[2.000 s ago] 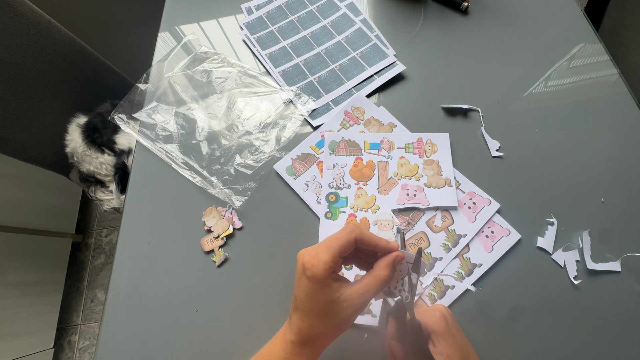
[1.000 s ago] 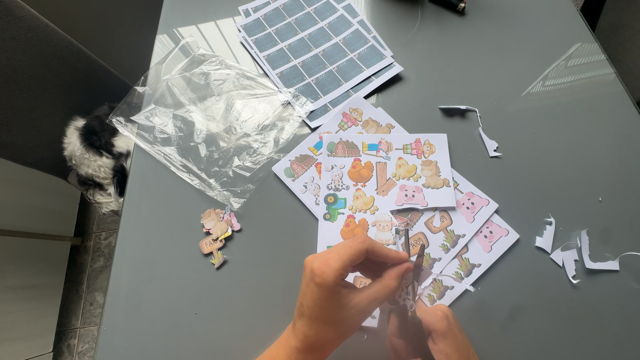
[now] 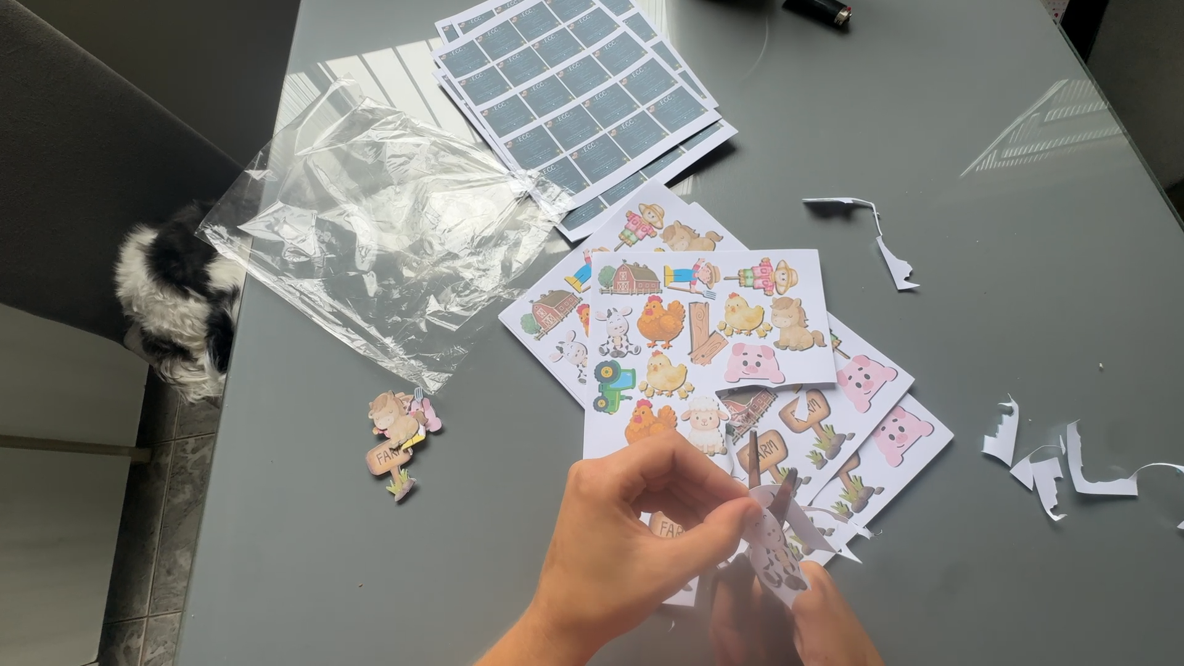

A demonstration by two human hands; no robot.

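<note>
My left hand pinches the edge of a small paper cutout with a printed cow between thumb and fingertips. My right hand, at the bottom edge, is on the scissors; their dark blades stand apart at the cutout, and the handles are blurred. A curled strip of white paper hangs beside the blades. Beneath both hands lie overlapping sheets of printed farm pictures, the top one cut away at its lower right. Left of them, a small pile of cutouts lies on the grey table.
A crumpled clear plastic bag lies at the upper left, touching a stack of sheets with dark printed rectangles. Paper scraps lie at the right, another scrap farther back. A black-and-white furry animal is beside the table's left edge.
The cow cutout now shows more plainly between my hands, with a curled paper strip beside it. Both hands stay over the lower part of the sheets.
</note>
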